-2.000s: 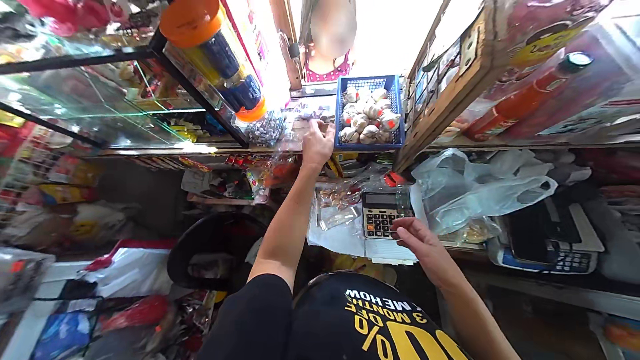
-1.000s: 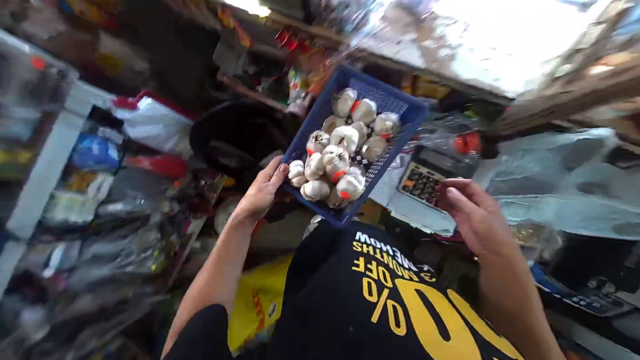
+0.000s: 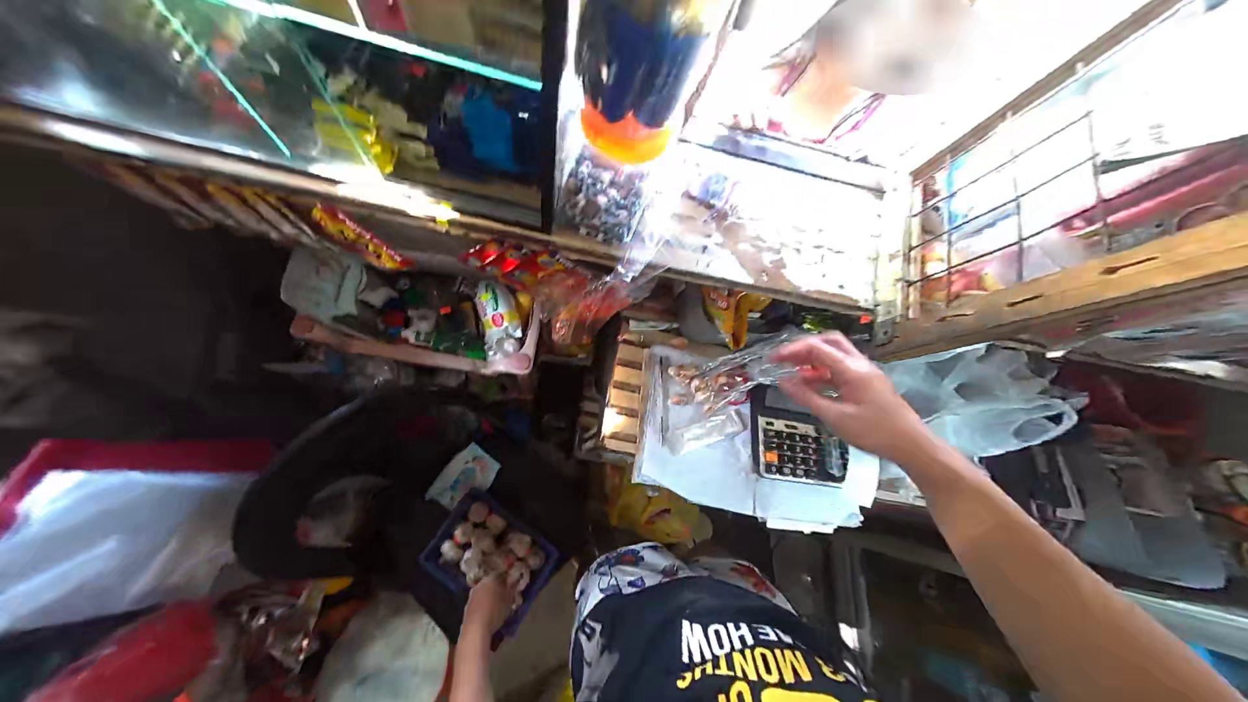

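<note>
A blue plastic basket (image 3: 542,558) of garlic bulbs (image 3: 485,546) is low at the left of my body, over the dark floor area. My left hand (image 3: 492,597) lies at its near side; the fingers are blurred against the bulbs and basket, so their grip is unclear. Above the counter papers (image 3: 702,483), my right hand (image 3: 834,382) is at a clear plastic bag (image 3: 717,380) with small reddish-brown contents. The fingertips overlap the bag's right end, blurred. Just under that hand sits a desk calculator (image 3: 799,447).
A wood-edged counter (image 3: 780,239) crosses ahead, with a jar with an orange base (image 3: 629,127) on it and a person (image 3: 843,68) beyond. Translucent plastic bags (image 3: 985,395) lie at the right. A pink tray (image 3: 419,353) of packets and a black round container (image 3: 292,468) stand at the left.
The basket was on the counter, then in front of my chest with my left hand at its rim; now it is low at the left. My right hand has moved up to the clear bag.
</note>
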